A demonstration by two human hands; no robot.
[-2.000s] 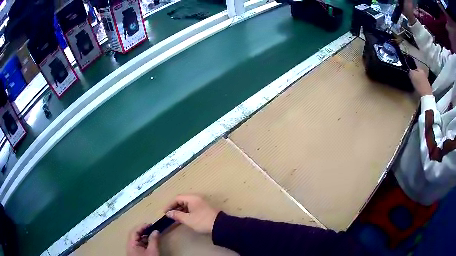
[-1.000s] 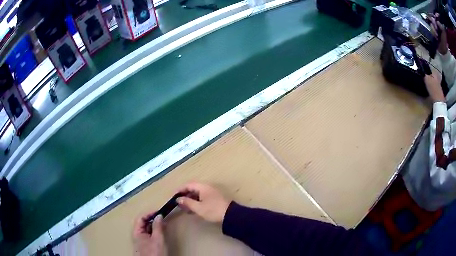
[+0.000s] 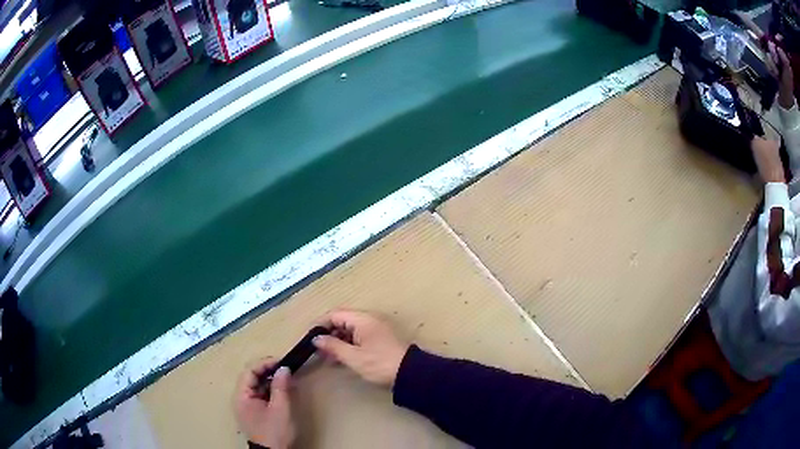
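A dark foam strip (image 3: 296,354) is held between my two hands, a little above the tan cardboard sheet (image 3: 561,237). My left hand (image 3: 267,405) pinches its lower left end with thumb and fingers. My right hand (image 3: 364,346), in a dark purple sleeve, pinches its upper right end. My fingers cover both ends of the strip.
The green conveyor belt (image 3: 263,193) with its white rail (image 3: 351,232) runs beyond the sheet. Boxed products (image 3: 110,88) stand at the far left. At the right, a person in a white sleeve handles an open black speaker housing (image 3: 702,127). Dark items lie at the lower left edge.
The view has shifted, so the belt and bench sit differently in the picture. My hands still hold the strip, which now shows more clearly between them.
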